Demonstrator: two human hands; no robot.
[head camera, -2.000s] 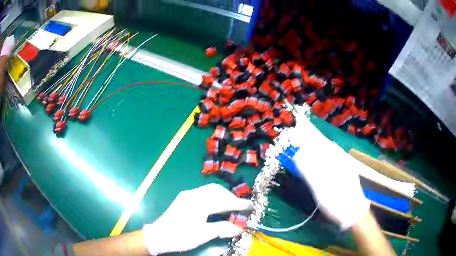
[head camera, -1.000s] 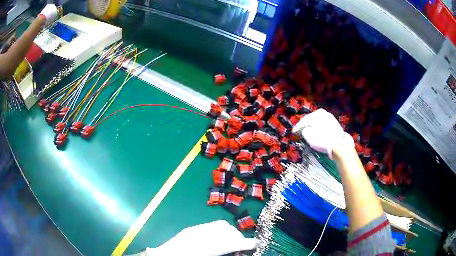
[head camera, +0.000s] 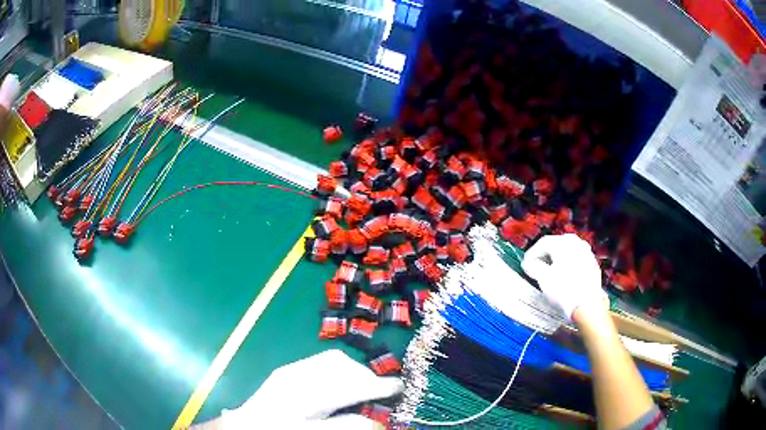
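My left hand (head camera: 315, 392), in a white glove, is at the bottom edge and partly cut off. It grips a red connector (head camera: 376, 413) between thumb and fingers. A white wire (head camera: 495, 401) curves from near this connector over the bundles. My right hand (head camera: 564, 273), white gloved, is over the white wires (head camera: 501, 281) with its fingers curled; whether it holds a wire cannot be told. Blue wires (head camera: 495, 323), black wires (head camera: 474, 365) and green wires lie below, with pale tips along their left edge.
Loose red-and-black connectors (head camera: 395, 225) are heaped at centre, before a dark blue-edged bin (head camera: 521, 92). Finished leads (head camera: 126, 168) and a pale wire tray (head camera: 134, 74) are at left. A printed sheet (head camera: 705, 138) hangs right. Another person's gloved hand (head camera: 8, 89) shows far left.
My right hand has moved from the upper end of the white wires to lower on the bundle. The view has shifted. The other person's hand has moved towards the left edge.
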